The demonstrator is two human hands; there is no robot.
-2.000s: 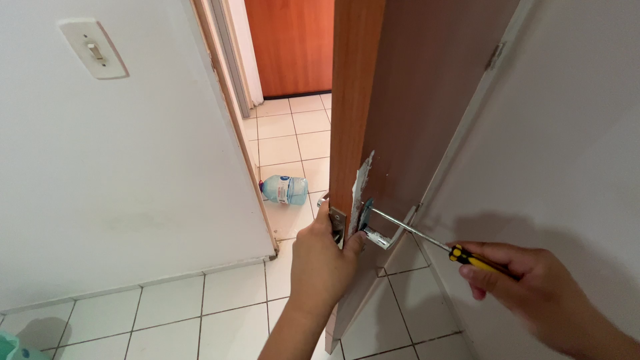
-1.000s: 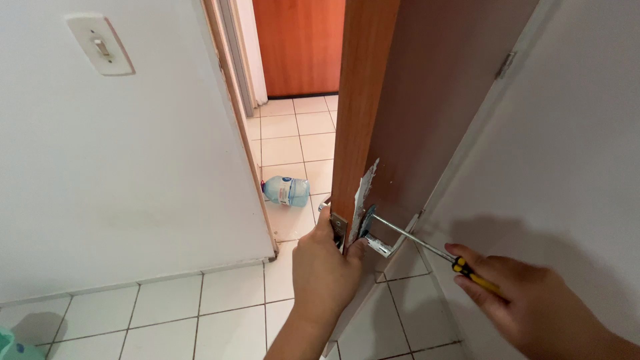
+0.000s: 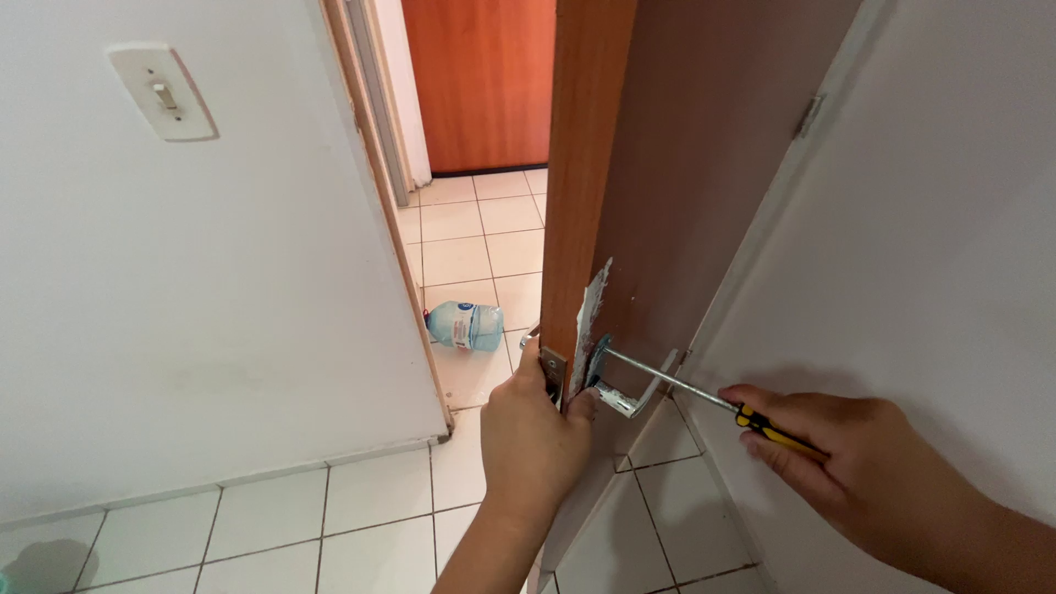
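Note:
A wooden door [image 3: 582, 165] stands ajar, edge toward me, with a metal latch plate [image 3: 553, 371] in its edge. My left hand [image 3: 536, 429] grips the door edge around the lock, fingers on the far side and thumb near the lever handle [image 3: 631, 400] on the near face. In my right hand [image 3: 833, 462] is a screwdriver [image 3: 676, 384] with a yellow and black handle. Its tip meets the handle's round metal rose [image 3: 600, 359]; the exact contact point is too small to tell. White filler or chipped paint [image 3: 590, 309] runs up the door's corner above the rose.
A large plastic bottle [image 3: 466, 326] lies on the tiled floor in the doorway. A light switch [image 3: 165, 95] is on the left wall. The right wall [image 3: 932, 247] is close to my right hand. A hinge [image 3: 810, 115] shows at the door's far side.
The right hand's grip on the screwdriver handle has shifted, and its fingers sit differently. The left hand stays at the lock, and the screwdriver tip remains at the rose.

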